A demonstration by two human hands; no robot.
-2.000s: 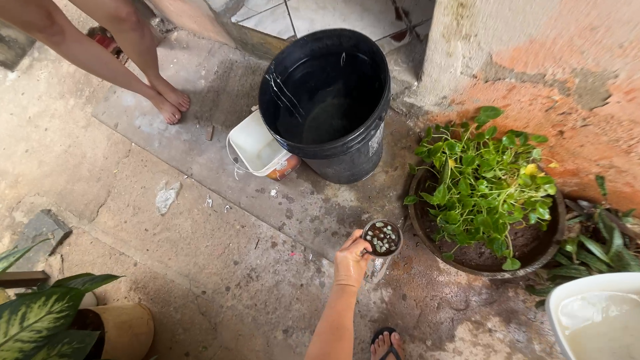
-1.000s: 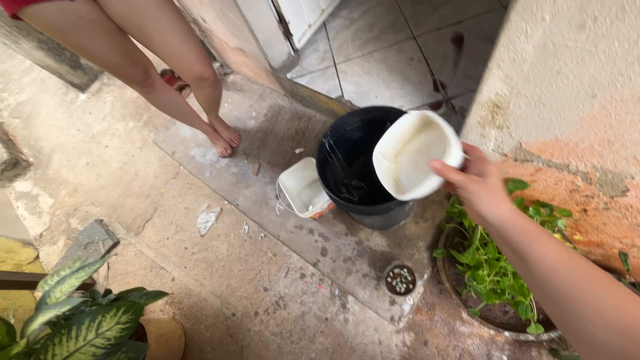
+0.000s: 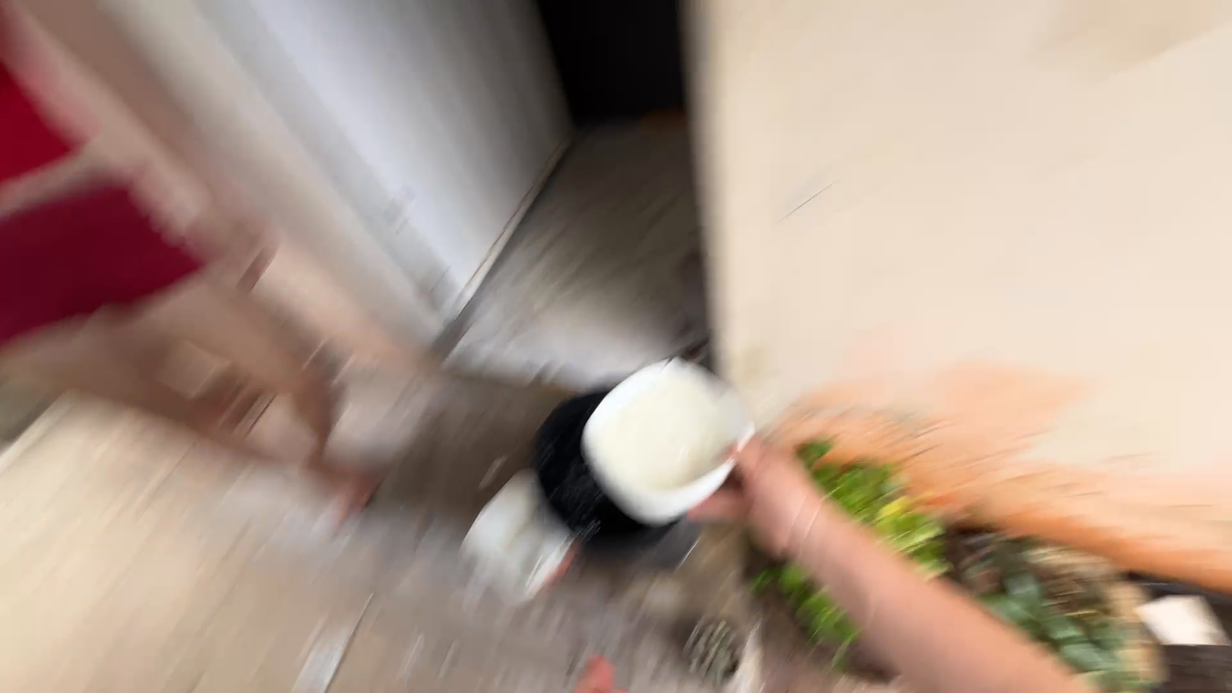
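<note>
The picture is heavily blurred. My right hand [image 3: 765, 491] reaches in from the lower right and is closed on the rim of a white plastic container [image 3: 659, 443]. This container is over the black bucket [image 3: 563, 462] and hides much of it; whether they touch cannot be told. Left of the bucket, against its lower side, stands a smaller white tub [image 3: 515, 539]. A small round pot [image 3: 713, 650] with pale bits in it is on the ground below the bucket. My left hand is not in view.
At the left stands a person in red shorts [image 3: 87, 250], bare legs near the bucket. Behind are a white door [image 3: 385, 125] and a tiled doorway floor [image 3: 597, 260]. A leafy green potted plant [image 3: 885, 510] sits beneath my forearm, by the peeling wall [image 3: 962, 241].
The small pot, held in a hand two seconds ago, is on the ground. My right hand holds the white container over the bucket, as one second ago. The view has swung up.
</note>
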